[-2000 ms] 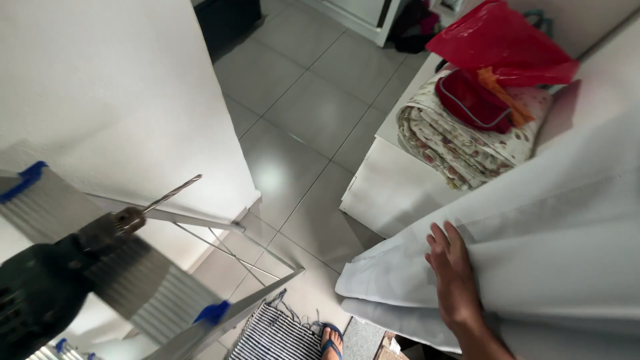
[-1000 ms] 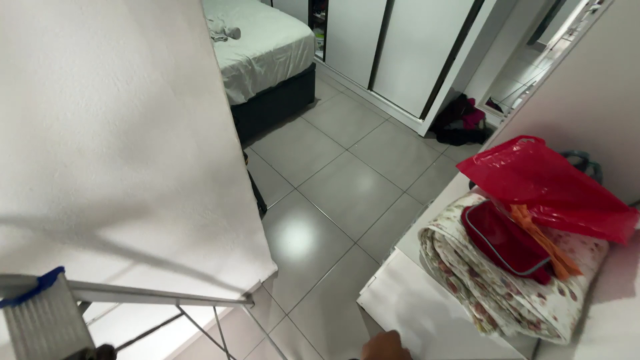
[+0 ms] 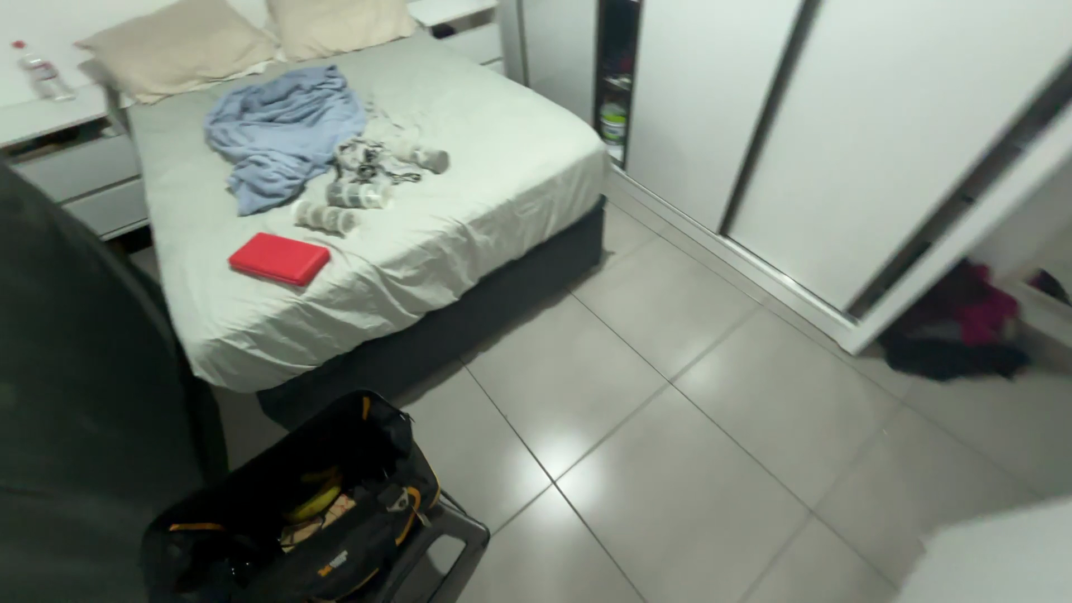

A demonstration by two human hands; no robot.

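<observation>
Neither of my hands shows in the head view now, so what they hold cannot be seen. A black tool bag (image 3: 360,536) with yellow-orange trim stands open-topped at the lower left, with a yellow item and other things inside. Beside it is a dark plastic frame or handle (image 3: 469,536). On the bed's pale green sheet (image 3: 502,159) lie a red case (image 3: 280,259), a crumpled blue cloth (image 3: 289,130), a black-and-white patterned cloth (image 3: 364,162) and several small, pale cylindrical containers (image 3: 325,218).
The dark bed base (image 3: 519,268) borders the tiled floor (image 3: 670,435). White sliding wardrobe doors (image 3: 712,109) run along the right, with dark and pink items (image 3: 963,335) on the floor near their end. A large dark surface (image 3: 75,377) fills the left edge. A bedside cabinet (image 3: 75,167) holds a bottle (image 3: 43,74).
The view has swung from the ladder and curtain to the bed and tool bag. The hand seen on the curtain, then low in view, has left the picture; the drill is out of view too.
</observation>
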